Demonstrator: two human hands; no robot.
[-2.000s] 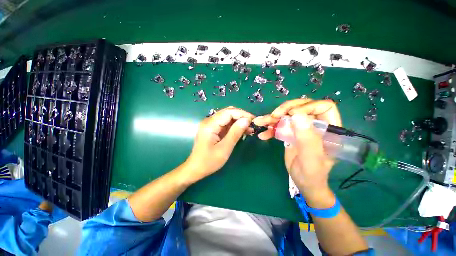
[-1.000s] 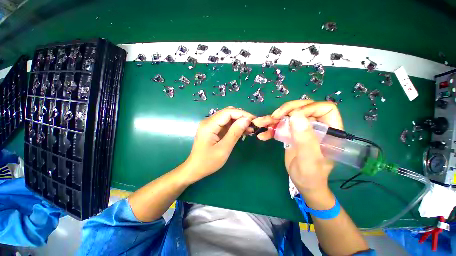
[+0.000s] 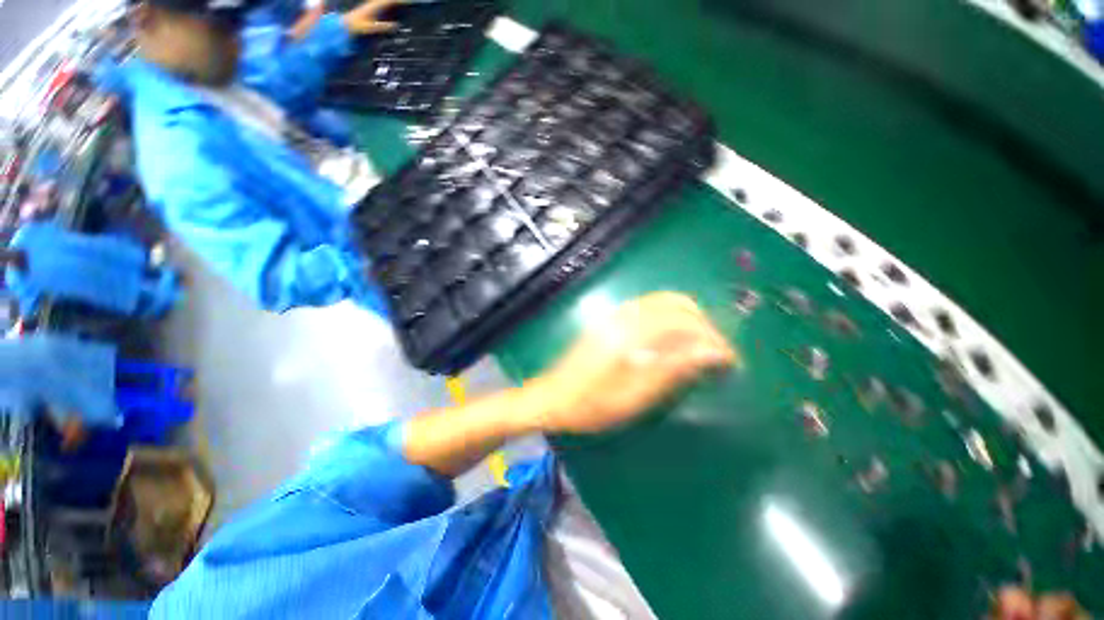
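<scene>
My left hand [image 3: 642, 363] is blurred over the green bench, just right of the stacked black compartment trays [image 3: 484, 206]. Its fingers are curled; I cannot tell whether a module is between them. Of my right hand [image 3: 1035, 603] only blurred fingers show at the bottom right edge, and what they hold is cut off. The syringe is out of view. Small electronic modules [image 3: 814, 361] lie scattered on the bench at the right, and more lie along the white strip [image 3: 854, 252].
A person in a blue smock [image 3: 218, 182] is at the upper left, near another black tray [image 3: 412, 55]. More people in blue [image 3: 79, 285] are at the far left. A brown box [image 3: 164, 509] is on the floor. The bench edge runs below my left hand.
The view has swung left and tilted. My hands have come apart: the left is now near the trays, the right is mostly out at the lower right. The syringe has left the view.
</scene>
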